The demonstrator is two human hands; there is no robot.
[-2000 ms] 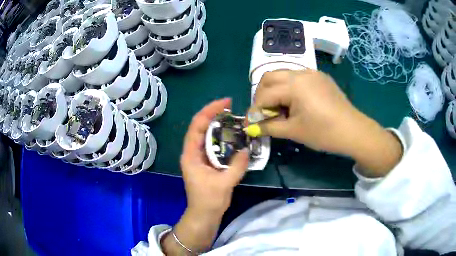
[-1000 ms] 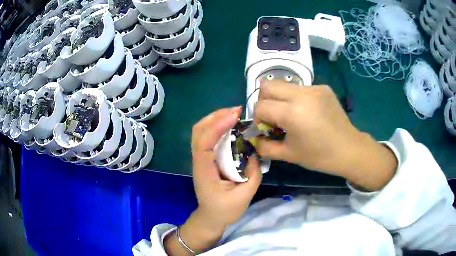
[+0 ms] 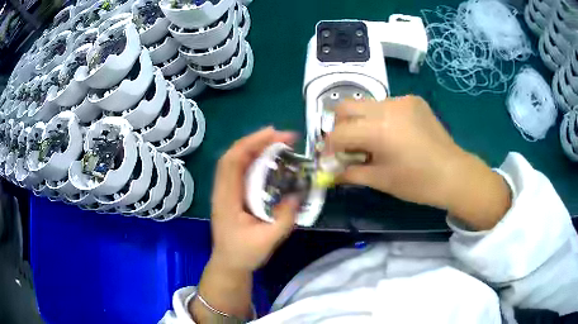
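My left hand [image 3: 244, 209] holds a white rear cover [image 3: 256, 183] with its dark circuit board facing up, at the near end of the camera body. My right hand [image 3: 399, 152] is closed on tweezers [image 3: 348, 159] over the cover's right edge; a blurred yellow patch shows at the fingertips. The white camera body [image 3: 314, 69] lies on the bench with its round cavity partly behind my right hand. Its black lens panel [image 3: 342, 41] faces up and its white mounting arm [image 3: 405, 41] sticks out right. Wires between cover and cavity are blurred.
Stacked covers [image 3: 130, 158] with boards fill the left side of the green bench [image 3: 272, 95]. Tangled sealing rings [image 3: 472, 57] and a bundle of rings [image 3: 532, 104] lie at right, with more stacked white shells [image 3: 564, 82] at the edge. A blue bin [image 3: 114, 253] is below left.
My left hand and the cover have moved left, and the cover has turned so its board faces up more. The camera body has shifted slightly left in view. My right hand stays near the cover.
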